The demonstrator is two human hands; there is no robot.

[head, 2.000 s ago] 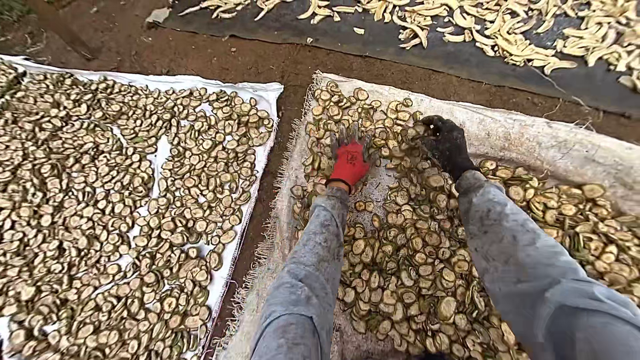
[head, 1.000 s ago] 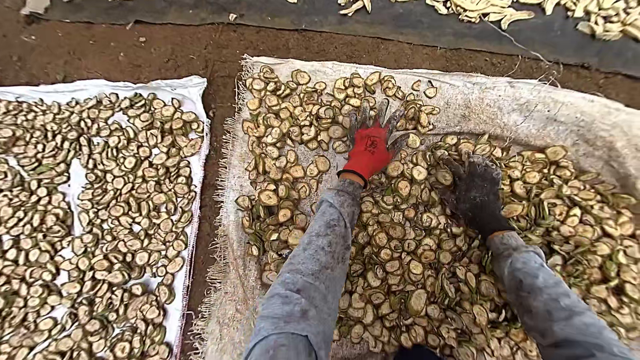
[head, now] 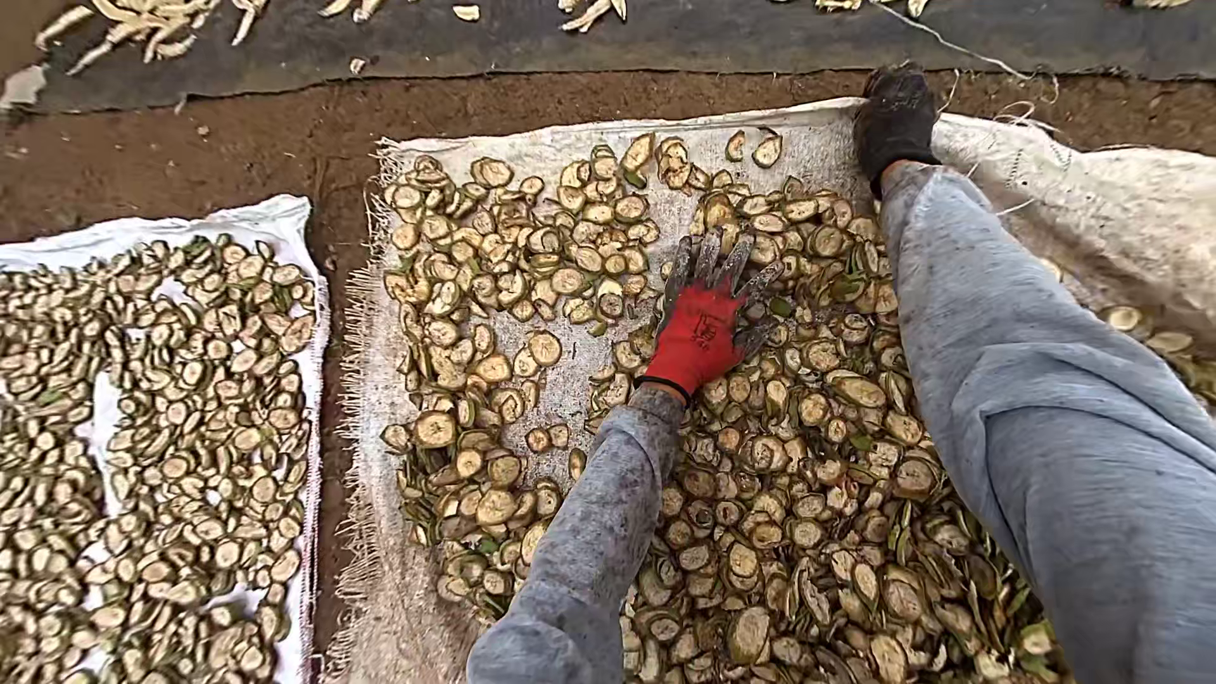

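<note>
My left hand (head: 708,313), in a red glove with dirty grey fingers, lies palm down with fingers spread on round dried-looking slices (head: 750,560), some with green rims. It grips nothing that shows. The slices cover much of a pale woven sheet (head: 570,370) with a frayed left edge. My right hand (head: 895,119), in a dark glove, is at the far edge of this sheet, beyond the slices. Its fingers are bunched and partly hidden, so whether it pinches the sheet's edge is unclear. Beside it the sheet's far right part is raised in folds.
On the left a white sheet (head: 285,228) carries many similar slices (head: 209,399). Brown soil (head: 190,161) runs between the sheets and along their far side. Farther off lies a dark sheet (head: 570,47) with long pale strips (head: 152,24) and a loose thread (head: 950,43).
My right hand has moved from the slices to the sheet's far edge. My left hand stays spread on the slices. The view has shifted.
</note>
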